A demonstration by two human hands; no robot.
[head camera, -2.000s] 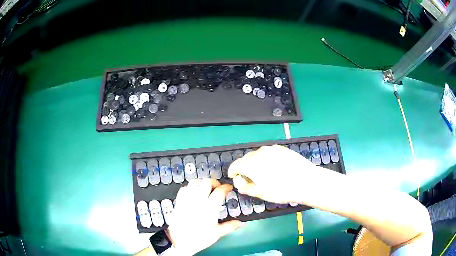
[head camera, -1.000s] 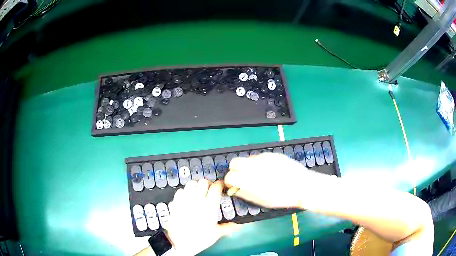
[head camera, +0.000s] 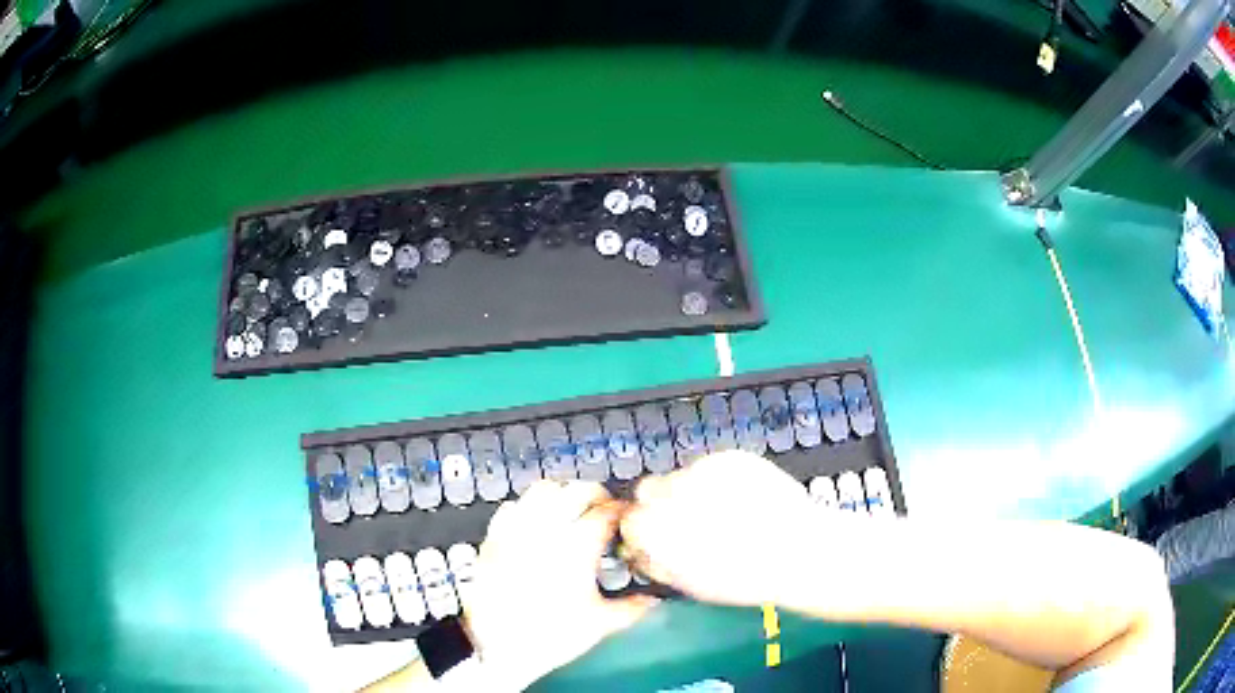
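Observation:
The black slotted parts tray (head camera: 406, 525) lies nearest me, with two rows of grey to pale oblong parts (head camera: 457, 470), many with blue marks. My left hand (head camera: 549, 575) and my right hand (head camera: 711, 528) meet over the tray's middle, fingertips together above the front row. What the fingertips hold is hidden and overexposed. A pale part (head camera: 615, 571) shows just below them. The flat loose-parts tray (head camera: 542, 294) lies farther off, with dark and whitish discs (head camera: 618, 202) scattered in heaps.
A metal post (head camera: 1117, 108) stands at the upper right with a cable (head camera: 887, 133) beside it. Yellow tape strips (head camera: 772, 634) cross the green mat (head camera: 149, 474). A blue and white item (head camera: 1200, 267) is at the right edge. A round tan stool seat (head camera: 995, 667) shows below my right forearm.
Both trays have shifted left in the view. My right hand has moved lower over the tray, uncovering more of the back row and pale parts at the front row's right end.

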